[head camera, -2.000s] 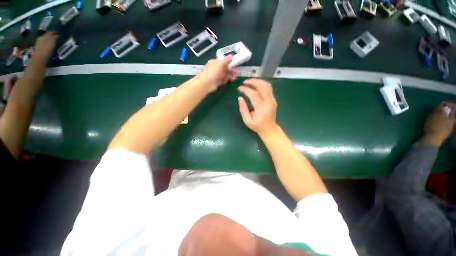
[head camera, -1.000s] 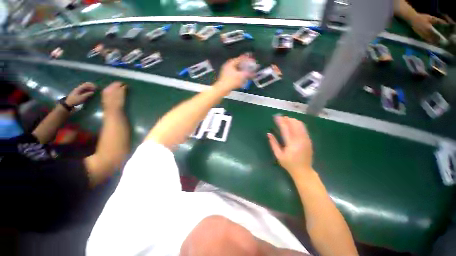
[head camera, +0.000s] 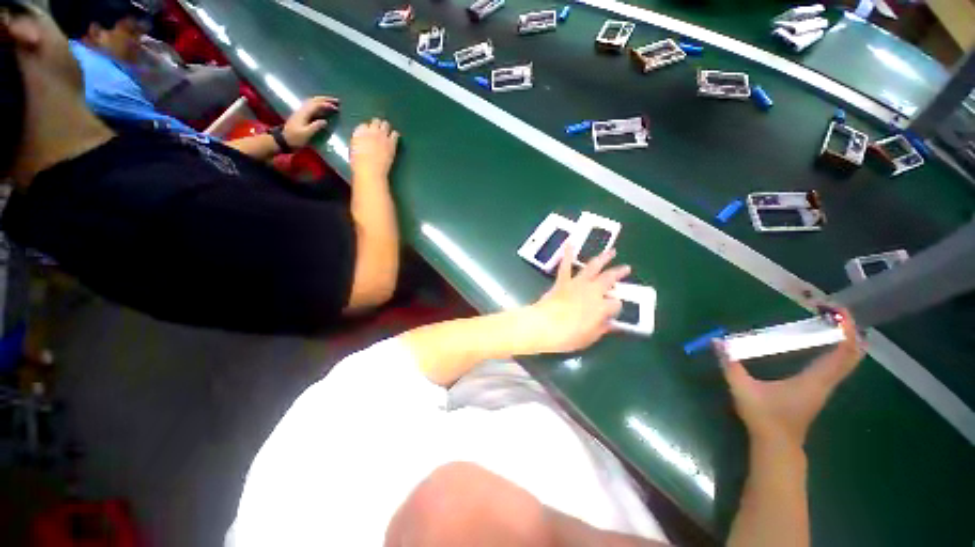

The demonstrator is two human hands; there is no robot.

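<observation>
Three white front covers with rectangular windows lie on the green ledge: one on the left (head camera: 532,250), one beside it (head camera: 609,223) and one at the right (head camera: 648,310). My left hand (head camera: 577,310) is over them, fingers apart and touching them; its underside is hidden. My right hand (head camera: 789,395) grips a white device unit (head camera: 786,338) by its two ends, seen edge-on, above the ledge. A blue cylinder (head camera: 703,341) sticks out beyond the unit's left end.
The dark green belt (head camera: 684,139) behind the metal rail (head camera: 641,198) carries several open units with blue cylinders. A grey post (head camera: 928,280) stands at the right. A person in black (head camera: 203,235) sits at the left with forearms on the ledge; another person in blue (head camera: 123,91) is beyond.
The view has turned left. My left hand has moved from over the belt to the covers on the ledge. My right hand, empty before, now holds a device unit.
</observation>
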